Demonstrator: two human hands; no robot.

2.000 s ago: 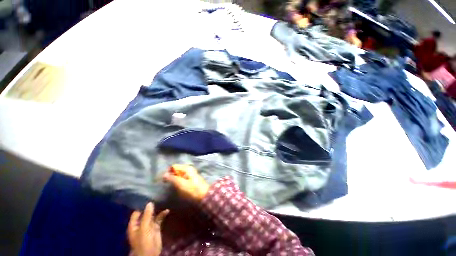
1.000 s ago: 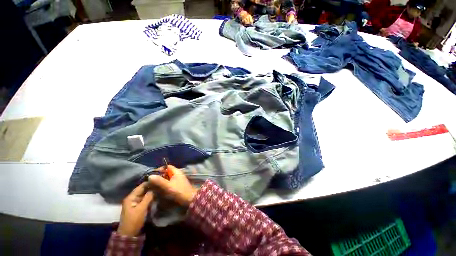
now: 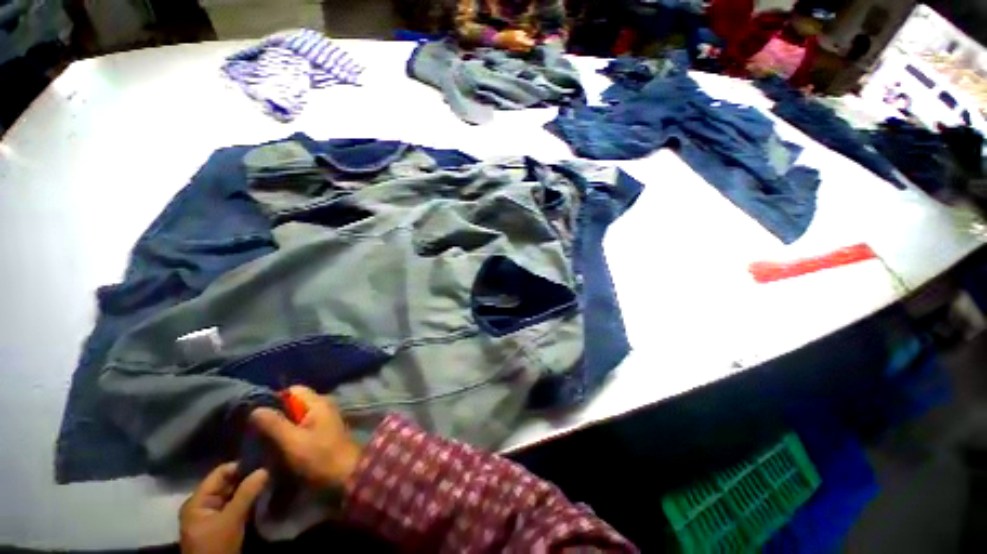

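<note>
A denim jacket (image 3: 325,281), inside out and grey-green, lies on the white table near me, with a dark blue half-oval (image 3: 314,363) and a white care label (image 3: 199,343). My left hand (image 3: 221,509), at the bottom edge, pinches a dark, lifted piece of the jacket's near edge. My right hand (image 3: 312,438) is beside it at the same edge. The orange-red handle of the thread snips (image 3: 294,406) shows in my right hand; the blades are hidden. A second blue denim garment (image 3: 195,222) lies beneath.
On the white table (image 3: 693,314) are a red strip (image 3: 812,263), a blue denim garment (image 3: 693,124), a grey-green garment (image 3: 498,81) and a striped cloth (image 3: 287,70). A green crate (image 3: 745,498) is below at right. People are at the far side.
The view has swung, and the table things now sit further left. My hands have come together at the jacket edge, which is now lifted. The brown card has left the view.
</note>
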